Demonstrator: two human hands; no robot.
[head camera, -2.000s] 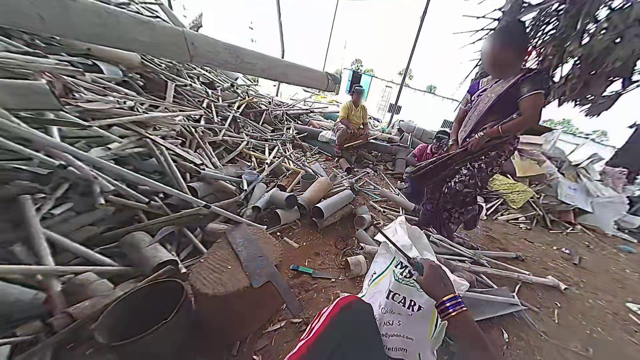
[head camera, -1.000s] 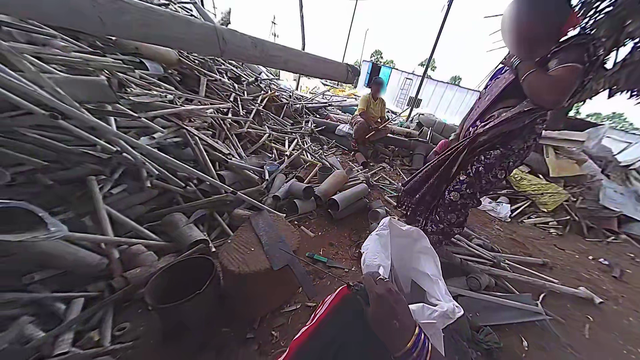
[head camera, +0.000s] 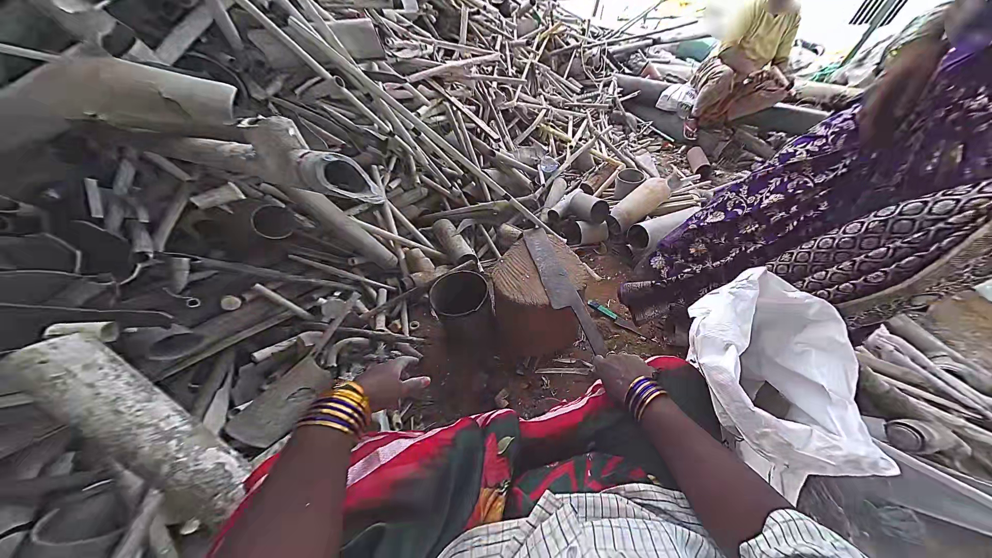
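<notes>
My right hand (head camera: 620, 374) grips the handle end of a long flat metal blade (head camera: 552, 271), whose broad part lies on top of a wooden block (head camera: 518, 291). To the left, my left hand (head camera: 387, 384) reaches over the ground beside the scrap pieces, fingers apart, with nothing seen in it. A dark round container (head camera: 459, 298) stands against the block's left side. Just right of the block a green-handled tool (head camera: 604, 311) lies on the soil. The white woven sack (head camera: 783, 333) sits with its mouth spread, right of my right forearm.
Heaped plastic pipes and strips (head camera: 434, 116) cover the left and back. A thick, dirty pipe (head camera: 132, 418) lies at lower left. A person in patterned purple cloth (head camera: 775, 209) stands close at right; a person in yellow (head camera: 756, 46) sits farther back. More pipes lie beyond the sack.
My right hand was at the white sack and is now on the blade's handle. My left hand has come into view. The view has tilted down.
</notes>
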